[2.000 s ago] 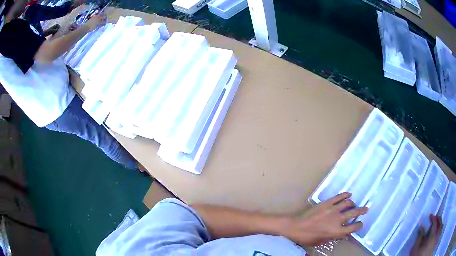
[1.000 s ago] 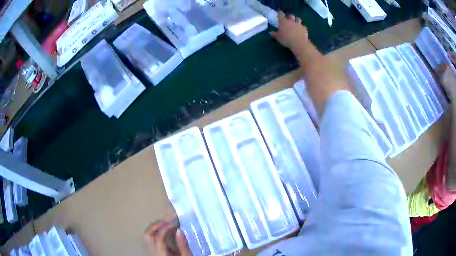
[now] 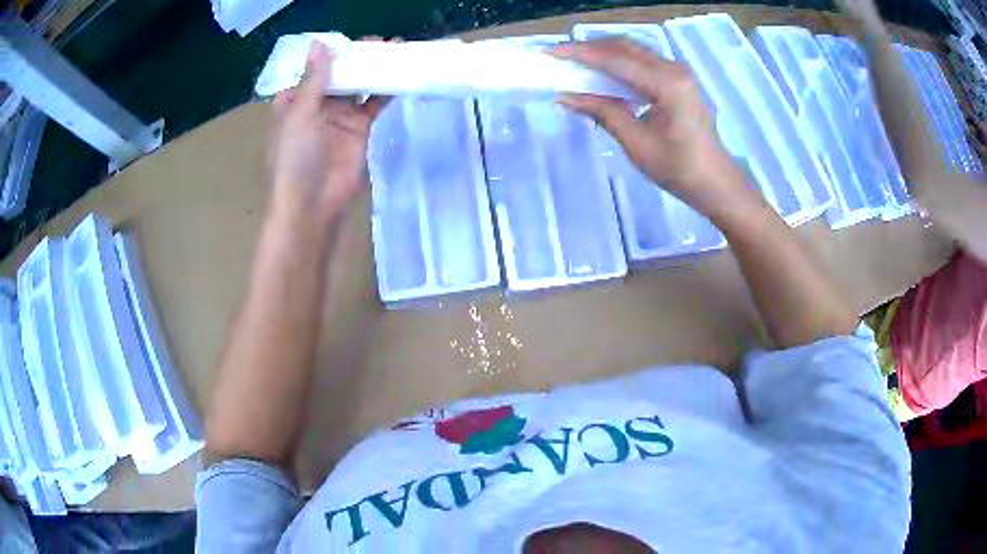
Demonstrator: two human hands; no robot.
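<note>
A white tray, or small pile of trays [image 3: 455,69], is held on edge above the row, spanning between both hands; how many is unclear. My left hand [image 3: 330,135] grips its left end, slightly blurred. My right hand [image 3: 649,108] grips its right end, thumb below and fingers on top. Beneath it, white blister trays lie side by side on the cardboard worktop: one at left [image 3: 433,206], one beside it [image 3: 557,200], and more towards the right [image 3: 747,119]. The held piece hides their far ends.
Several trays [image 3: 92,346] lean together at the left of the cardboard worktop [image 3: 216,184]. A white metal post [image 3: 76,92] stands at upper left by the dark green belt [image 3: 195,65]. Another person's arm [image 3: 920,141] reaches in at right. Bright specks [image 3: 482,341] show on the cardboard.
My right hand has come back from the belt and now holds a white piece. My left hand has risen from the near edge of the row to its other end. The view has shifted.
</note>
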